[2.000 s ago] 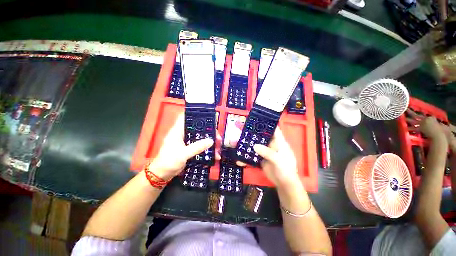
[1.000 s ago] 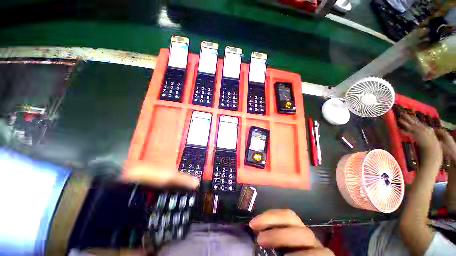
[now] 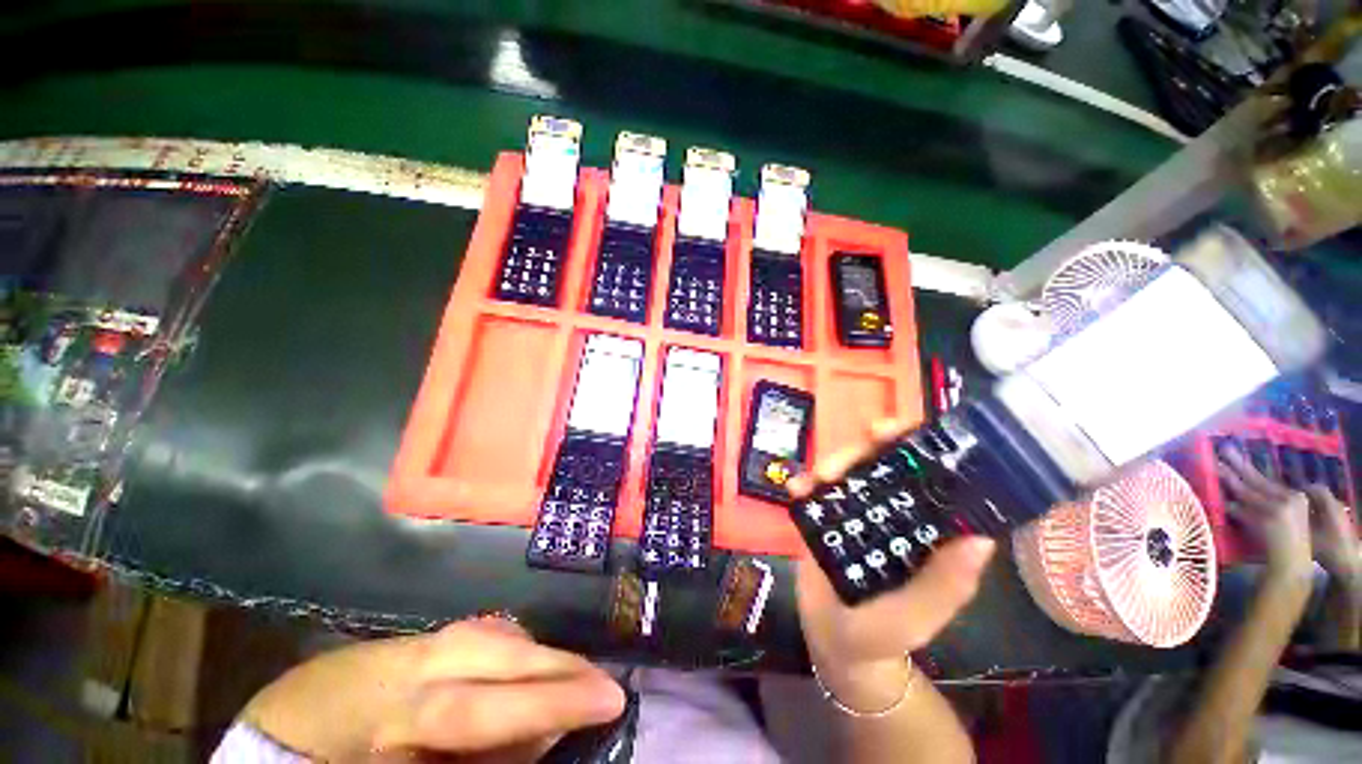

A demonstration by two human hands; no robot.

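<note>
My right hand (image 3: 881, 597) holds an open flip phone (image 3: 1031, 433) at the right, tilted, its screen glowing white and its keypad towards me. My left hand (image 3: 478, 694) is low at the bottom edge, holding a dark phone (image 3: 605, 734), mostly hidden and cut off. The red tray (image 3: 426, 475) lies ahead. Its back row has several open phones with white screens and one closed phone (image 3: 860, 299). Its front row has two open phones, one (image 3: 680, 463) beside a closed phone (image 3: 777, 437). The front-left and front-right pockets hold no phone.
Two small brown pieces (image 3: 742, 593) lie at the bench's near edge. A pink fan (image 3: 1120, 552) and a white fan (image 3: 1098, 284) stand right, partly behind the raised phone. Another person's hands (image 3: 1277, 515) work at a red tray further right. A dark printed panel (image 3: 105, 358) lies left.
Both hands first left the tray area with their phones, coming close and low. Now my right hand has swung its open phone up to the right; my left hand stays low near my body.
</note>
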